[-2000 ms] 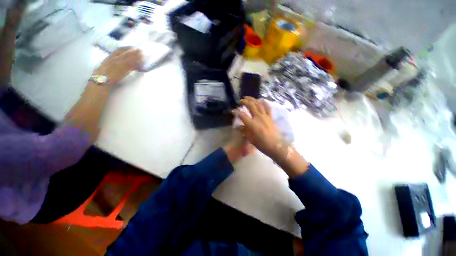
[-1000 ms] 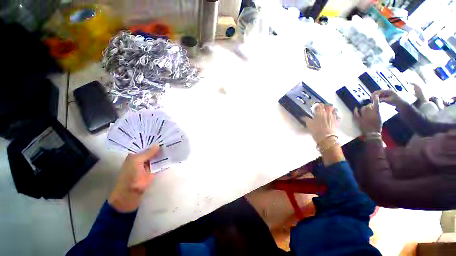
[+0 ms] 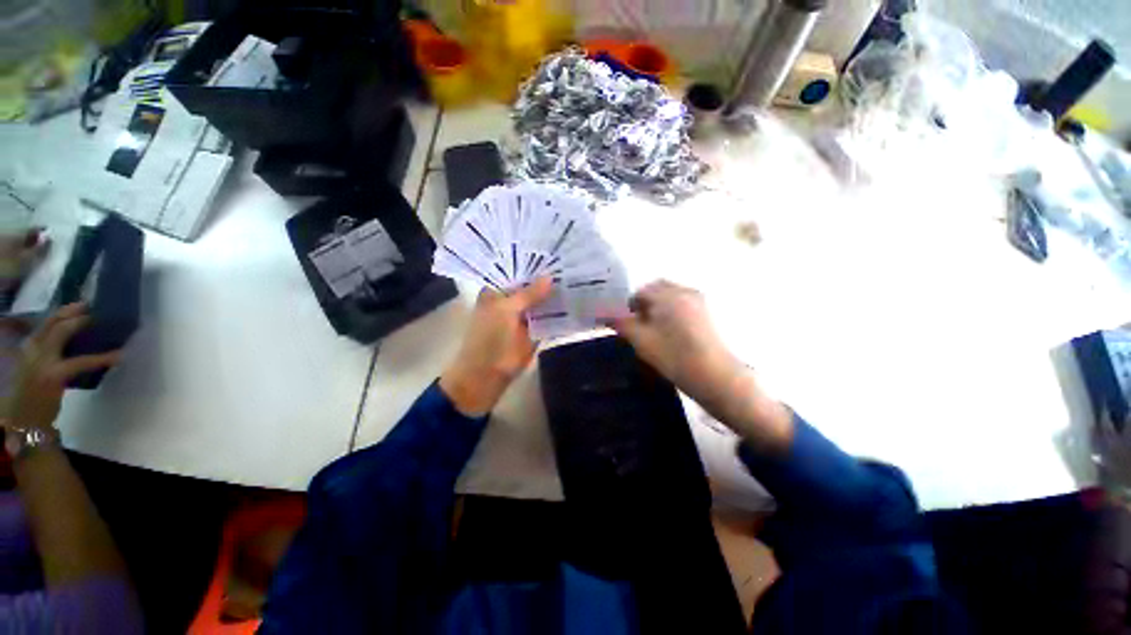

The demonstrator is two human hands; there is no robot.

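My left hand holds a fan of white printed cards by its lower end. My right hand is at the right edge of the fan, fingers pinched together near the lowest cards; whether a card is between them cannot be told. A black box insert lies at the table's front edge just below the cards, partly over the edge. A black tray with a white card in it is to the left of the cards.
Black phone and silver-white looped pile lie behind the cards. Stacked black boxes and printed sleeves are back left. A co-worker's hand holds a black box at left. A steel flask is at back.
The view has swung back left. My right hand has left the black insert at the right and come to the card fan. A black insert now lies in front of me.
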